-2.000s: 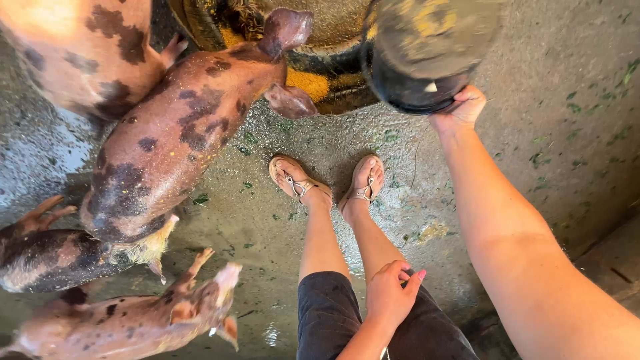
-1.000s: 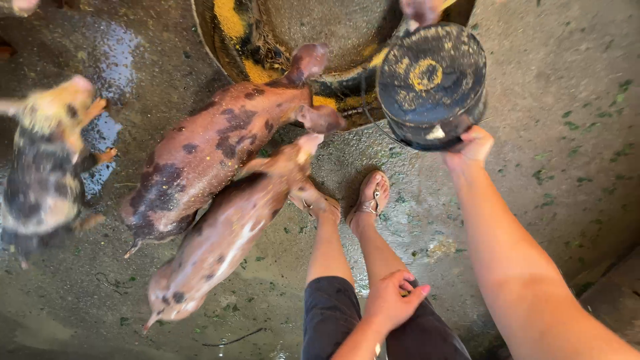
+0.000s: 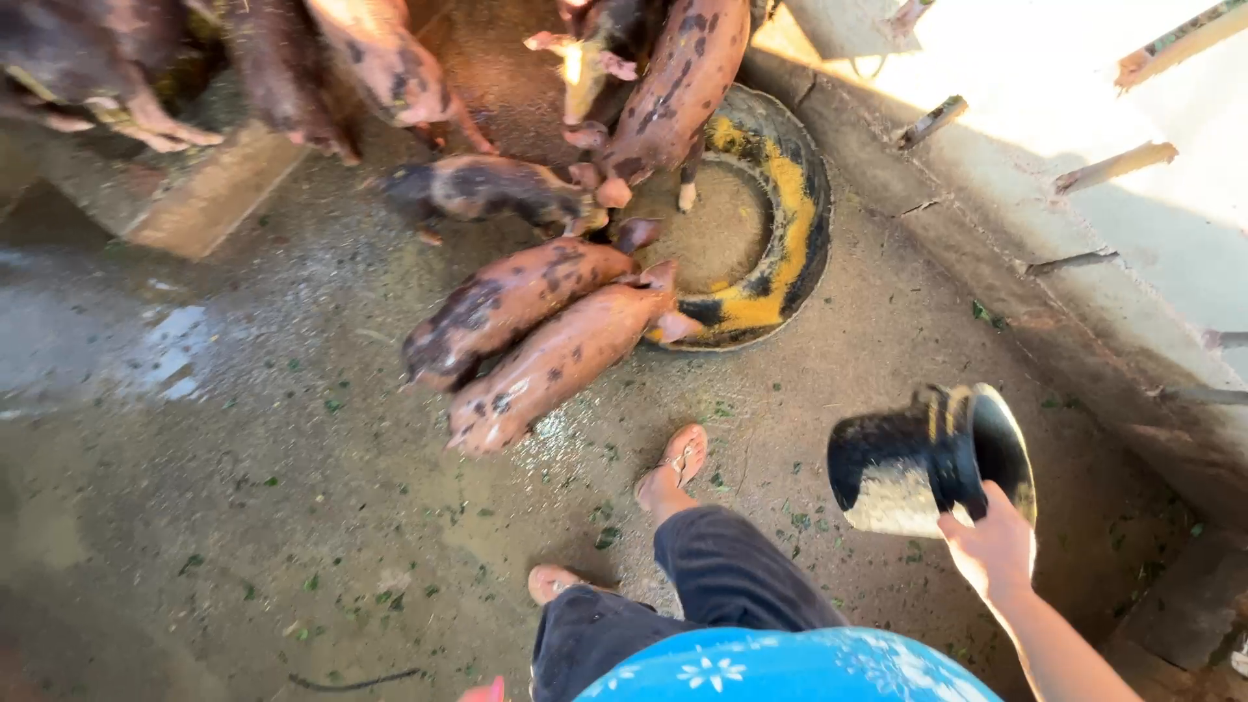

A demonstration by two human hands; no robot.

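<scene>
My right hand [image 3: 993, 546] grips the rim of a black bucket [image 3: 892, 473], which is tipped on its side in the air, its mouth facing right. Of my left hand [image 3: 483, 690] only a fingertip with a pink nail shows at the bottom edge, so its hold is hidden. Ahead of my feet lies a round tire trough [image 3: 795, 210] with yellow feed along its ring. Two spotted pigs [image 3: 565, 351] stand side by side with their heads at its near left edge. Another spotted pig [image 3: 678, 88] and a smaller dark pig [image 3: 497, 190] crowd its far left side.
More pigs [image 3: 380, 68] stand at the upper left around a concrete block trough [image 3: 219, 190]. A low concrete wall [image 3: 936, 224] with wooden stakes runs down the right side. The wet floor [image 3: 292, 507] has a puddle and scattered leaf bits. A dark stick [image 3: 356, 682] lies at lower left.
The bucket was upside down over the trough's near right edge; now it is away from it, tipped sideways. My feet have stepped apart. The view has shifted widely, bringing the wall into sight.
</scene>
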